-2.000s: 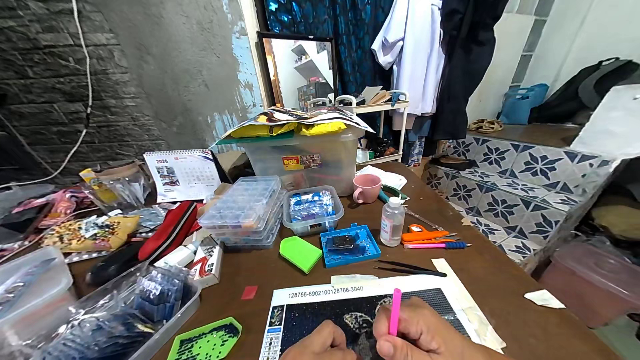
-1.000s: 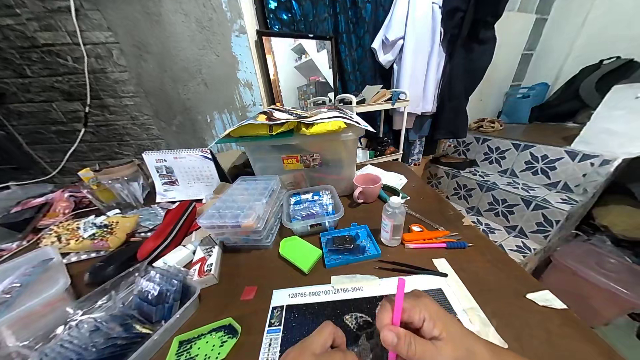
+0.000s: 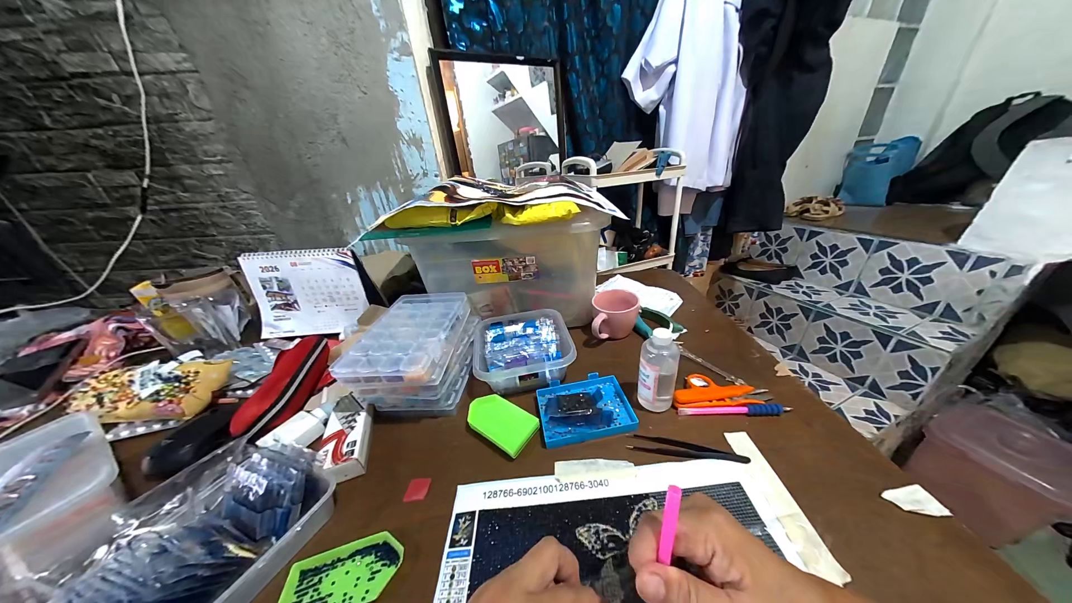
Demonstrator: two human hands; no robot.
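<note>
A diamond painting canvas (image 3: 519, 519), dark with pale butterfly shapes and a white margin, lies at the bottom centre. My right hand (image 3: 712, 553) grips a pink applicator pen (image 3: 669, 528) over it; the tip is hidden behind my fingers. Beside it, my left hand (image 3: 540, 574) rests on the canvas with curled fingers, and whether it holds anything is not visible. A green tray (image 3: 343, 574) with dark drills lies left of the canvas. Above the canvas are a second green tray (image 3: 502, 425), a blue tray (image 3: 590, 410) with a dark packet, and black tweezers (image 3: 691, 450).
Stacked clear organizer boxes (image 3: 406, 347), a tub of blue packets (image 3: 525, 347), a pink mug (image 3: 615, 314), a clear bottle (image 3: 659, 368) and orange scissors (image 3: 712, 391) stand or lie farther back. At left is a plastic bin (image 3: 289, 544) of drill bags. A red wax square (image 3: 417, 490) lies near the canvas.
The pink pen in my right hand has tilted slightly and sits a little lower against the canvas than one second ago. Nothing else has plainly moved.
</note>
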